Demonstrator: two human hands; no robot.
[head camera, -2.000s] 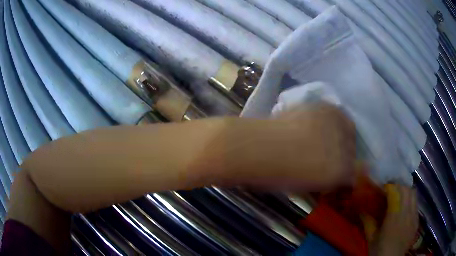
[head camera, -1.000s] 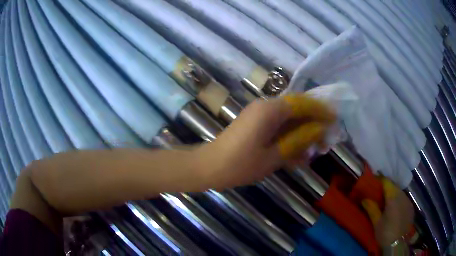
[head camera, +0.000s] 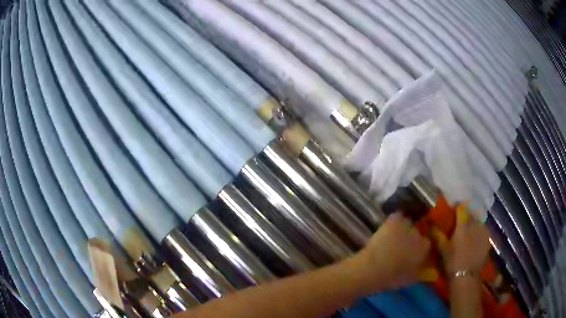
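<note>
Bright orange cloth lies over the rods at the lower right, partly covered by my hands. My left hand reaches in from the lower left and is closed at the orange cloth. My right hand, with a thin bracelet at the wrist, grips the orange cloth right beside it. Both have yellow finger covers. Crumpled white loose cloth lies just above the hands over the ridged white cloth. Blue cloth lies below the hands.
Pale blue ridged cloth covers rods at the left, and white ridged cloth at the top. Bare shiny rods run between. Metal clips with tan pads sit near cloth edges. More rods stand at the right.
My left hand has moved from the white loose cloth down and right to the orange cloth beside my right hand. The view has shifted, showing more bare rods and clips at the lower left.
</note>
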